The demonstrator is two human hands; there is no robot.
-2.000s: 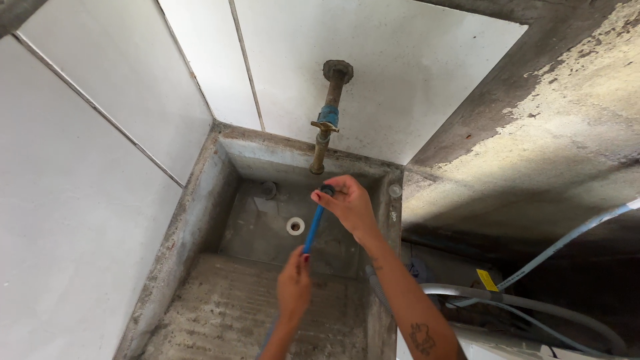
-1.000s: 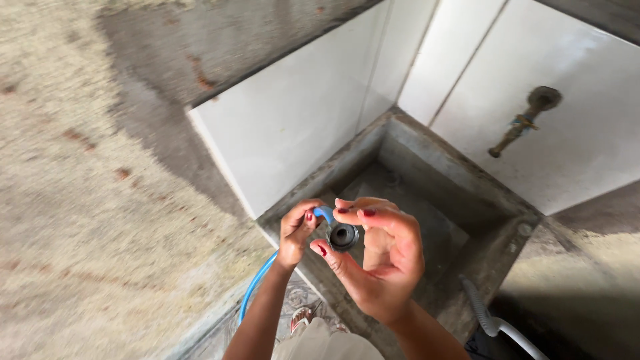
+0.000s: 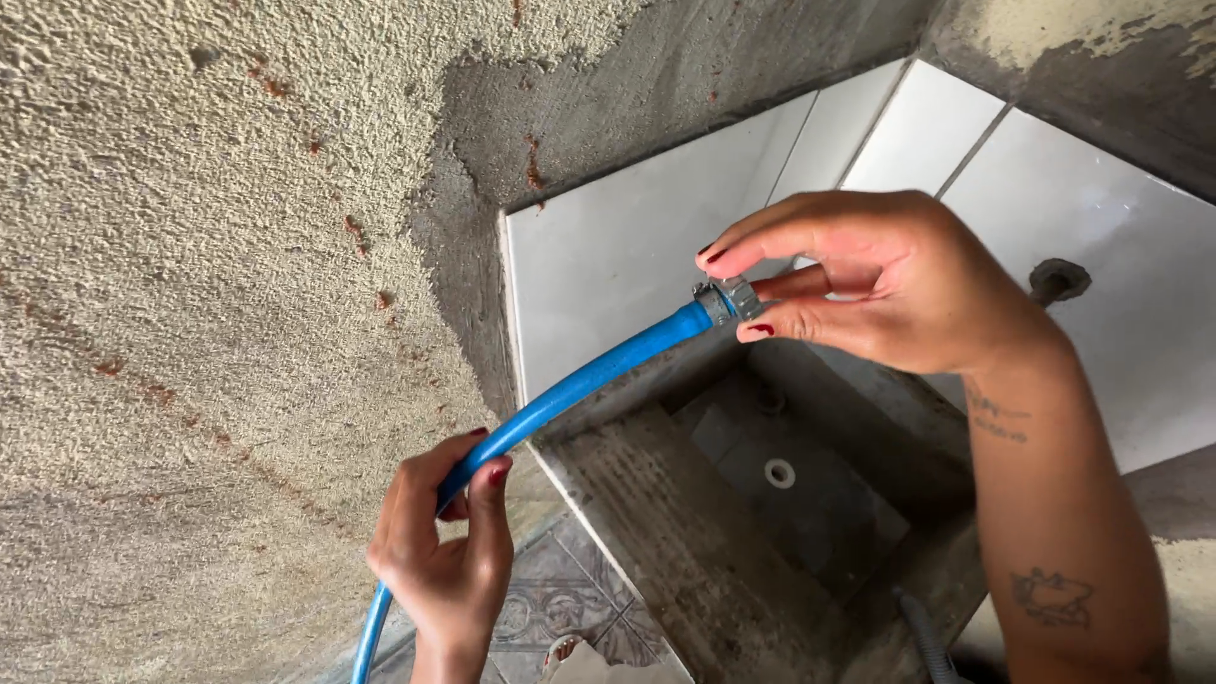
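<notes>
A blue hose [image 3: 589, 375] runs slantwise across the middle of the head view. My left hand [image 3: 451, 541] is closed round it lower down, and the hose hangs on below that hand. At its upper end sit a metal hose clamp [image 3: 711, 304] and a grey threaded coupling [image 3: 741, 298]. My right hand [image 3: 874, 280] pinches the coupling between thumb and fingers. Behind the hands lies a concrete wash sink with a ribbed washboard [image 3: 684, 541] and a white drain ring [image 3: 780, 473]. The wall flange [image 3: 1060, 280] shows beside my right wrist; the tap is hidden behind that hand and wrist.
White tiles [image 3: 646, 256] line the wall corner round the sink, and a rough plaster wall [image 3: 237, 237] fills the left. A grey corrugated pipe [image 3: 921, 632] rises at the sink's lower right edge. Patterned floor tiles [image 3: 560, 589] and a foot [image 3: 562, 648] show at the bottom.
Both hands have moved apart along the hose, so a longer stretch shows between them. The coupling's opening faced the camera a second ago and now points to the right.
</notes>
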